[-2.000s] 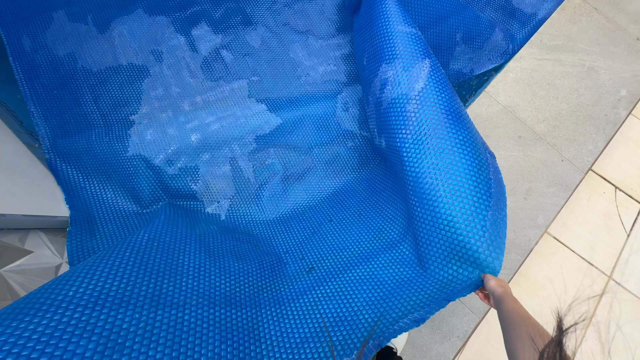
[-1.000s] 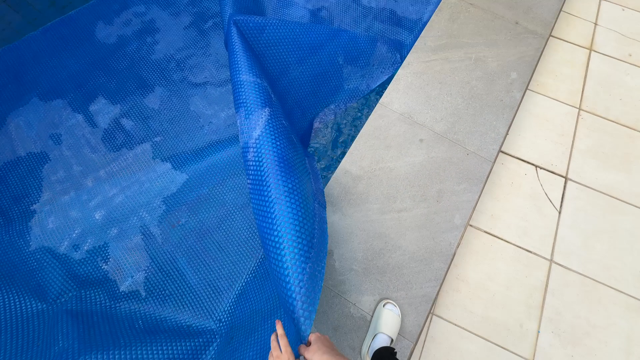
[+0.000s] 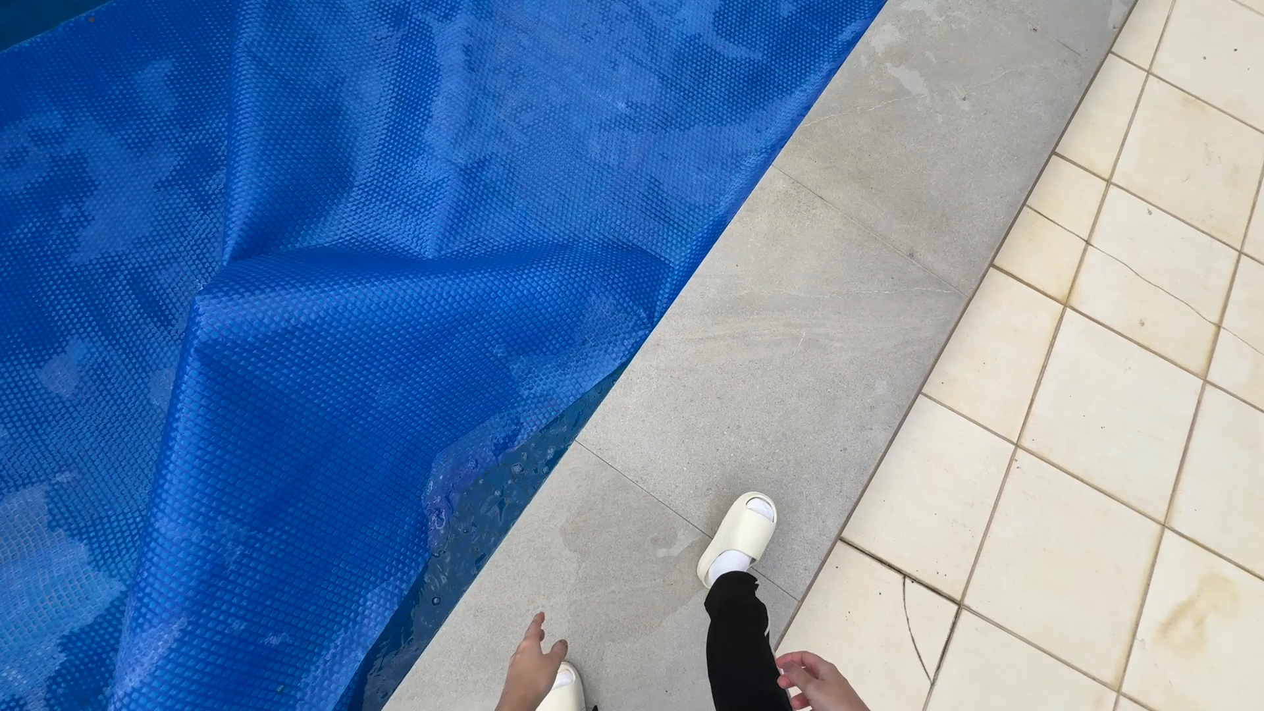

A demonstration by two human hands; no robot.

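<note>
A blue bubble-textured pool cover (image 3: 415, 336) lies over the water at the left, creased and partly folded back on itself. Its right side runs along the stone edge, with a strip of water (image 3: 494, 494) showing beside the lower fold. My left hand (image 3: 533, 664) hangs over the grey coping at the bottom, fingers apart, holding nothing, just right of the water. My right hand (image 3: 816, 681) is beside my black trouser leg, over the cream tiles, fingers loosely curled and apart with nothing in them. Neither hand touches the cover.
Grey stone coping (image 3: 780, 326) runs diagonally along the pool. My foot in a cream slide sandal (image 3: 741, 533) stands on it; the other sandal (image 3: 564, 689) shows at the bottom edge, near the water. Cream floor tiles (image 3: 1076, 484), some cracked, lie to the right.
Both hands have let go of the pool cover, whose edge they held before. The fold that rose to my hands now lies down over the water. The view has shifted.
</note>
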